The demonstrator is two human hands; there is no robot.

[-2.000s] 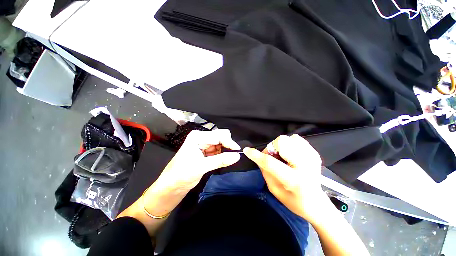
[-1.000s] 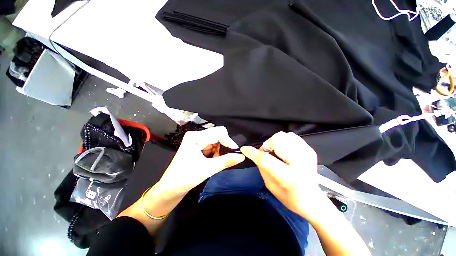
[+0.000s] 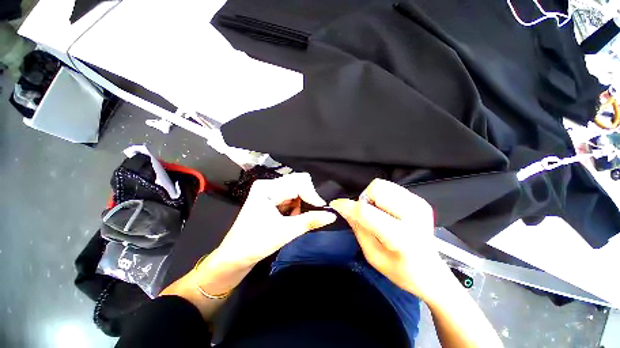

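A large matte black garment piece (image 3: 367, 109) spreads over the white table and hangs over its front edge towards my lap. My left hand (image 3: 275, 217) pinches a small dark edge of the black cloth between thumb and fingers. My right hand (image 3: 381, 228) meets it fingertip to fingertip, with a ring on one finger. A tiny pale sliver shows between the fingertips; it is too small to tell what it is. A white cord (image 3: 544, 165) lies on the black cloth at the right.
White table (image 3: 156, 47) runs across the top. Orange-handled scissors (image 3: 607, 112) lie at the right edge. A grey bin (image 3: 68, 109) and a red-rimmed container (image 3: 194, 175) with black items stand on the floor at left. A dark phone-like device (image 3: 463, 277) shows below the table edge.
My right hand has shifted slightly at the fingertips, and its fingers are more curled in. My left hand stays nearly in place with its thumb slightly further right.
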